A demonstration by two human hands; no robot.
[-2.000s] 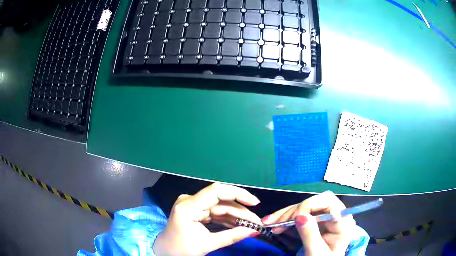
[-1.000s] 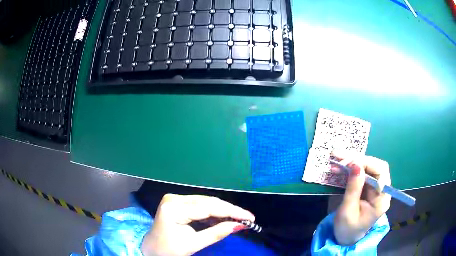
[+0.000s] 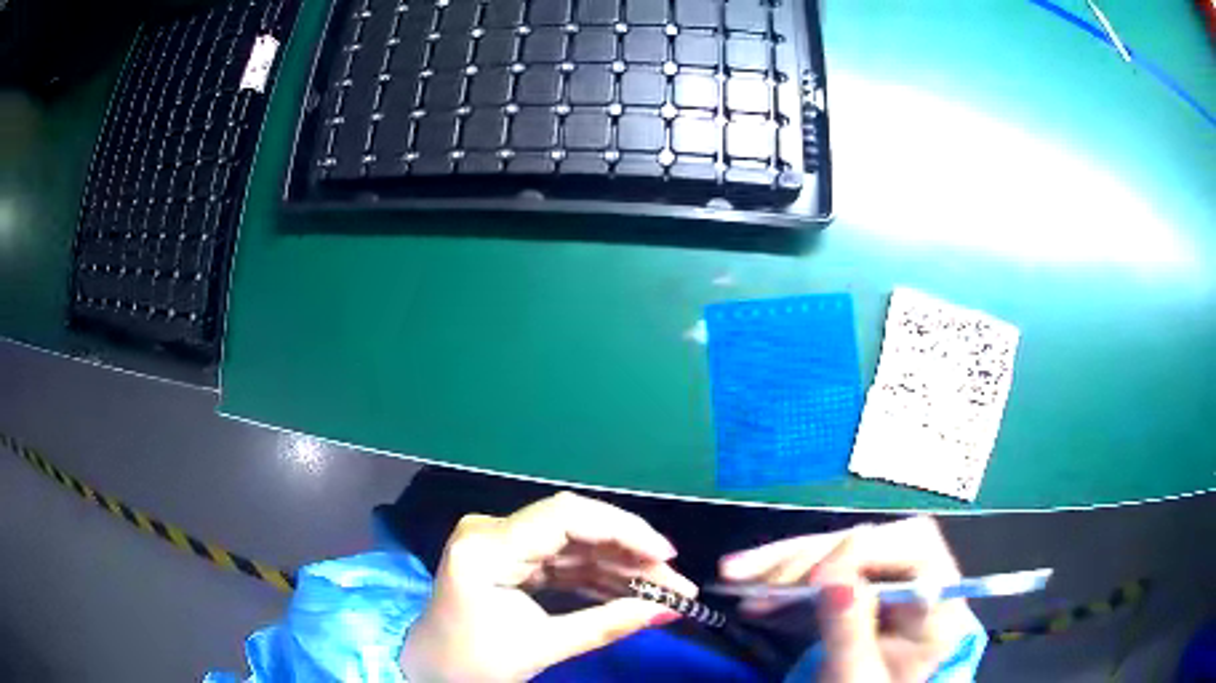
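My left hand (image 3: 527,594) pinches a small dark ridged component (image 3: 680,603) with silvery rings between thumb and fingers, in front of the bench edge. My right hand (image 3: 867,600) holds slim pale tweezers (image 3: 960,586), slightly blurred; their tip points left and lies close to the component. Whether the tip touches it or holds a tiny piece, I cannot tell. The blue sheet (image 3: 784,391) lies flat near the bench edge. The white sheet (image 3: 936,394) with black dots lies just right of it.
A large black blister tray (image 3: 560,210) lies ahead, and a second black tray (image 3: 167,187) with a white label (image 3: 260,62) is at left. A thin pale tool (image 3: 1108,30) lies far right by a blue line. Striped tape (image 3: 147,518) crosses the floor.
My right hand has moved left with the tweezers, from over the white sheet back beside the component. My left hand still holds the component. The camera view has shifted slightly.
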